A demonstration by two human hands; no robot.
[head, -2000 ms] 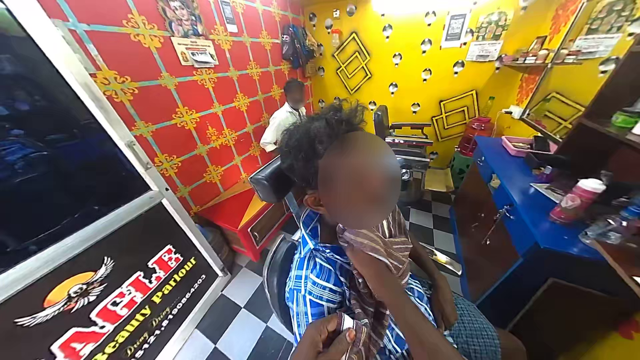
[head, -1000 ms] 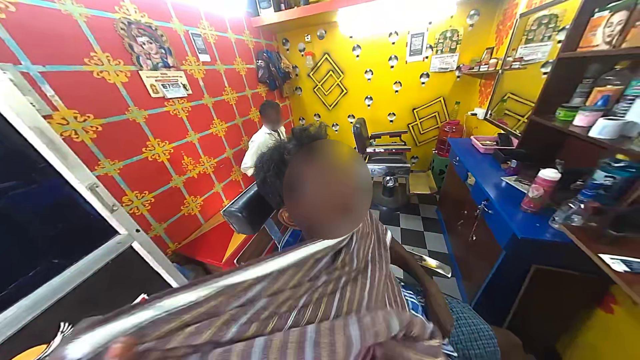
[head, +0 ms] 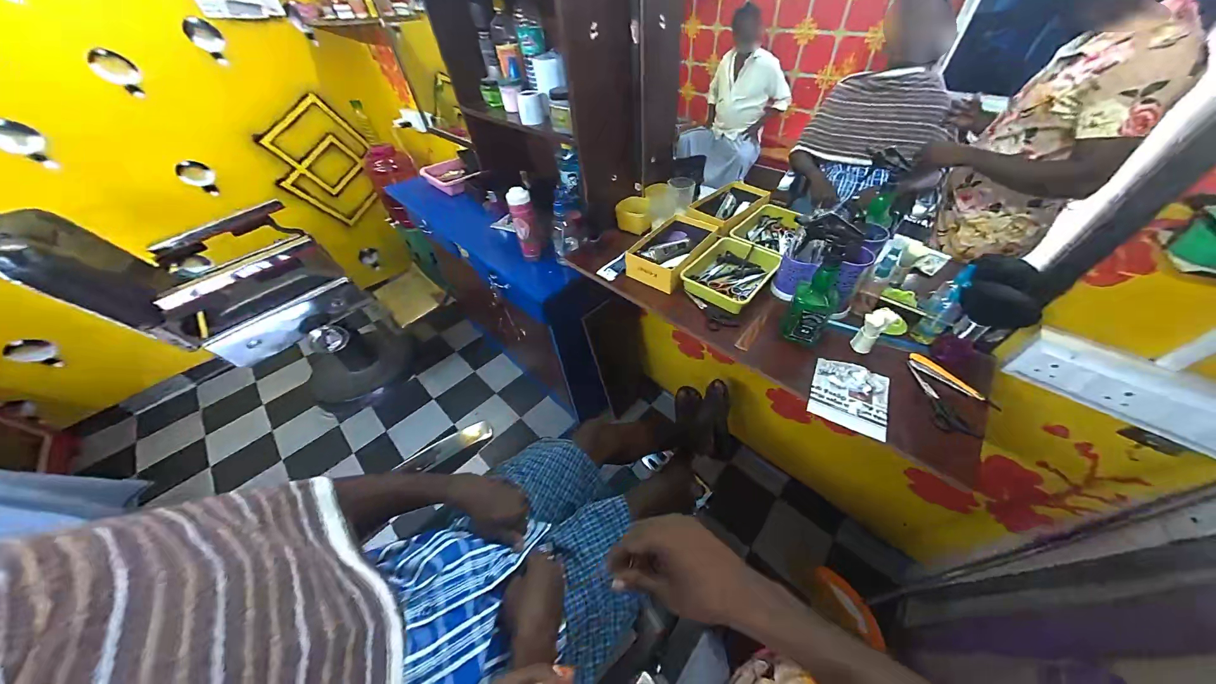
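My right hand reaches in from the lower right, above the seated person's checked shorts. Its fingers are loosely bent and nothing shows in them. At the bottom edge, fingers that appear to be my left hand show only as a sliver; what they hold is hidden. A brown striped cloth covers the seated person's upper body at the lower left. Below its white edge, a blue-and-white striped shirt is visible. The person's own hands are close together at the shirt's hem, over the lap.
Along the wall mirror runs a brown counter with a yellow tray of scissors and combs, a green bottle, a white-handled brush, a razor and scissors. A blue cabinet and a barber chair stand beyond.
The view has swung far to the right, towards the counter and mirror. The striped cloth, bunched at the person's shoulder two seconds ago, was spread out in between and now covers the upper body.
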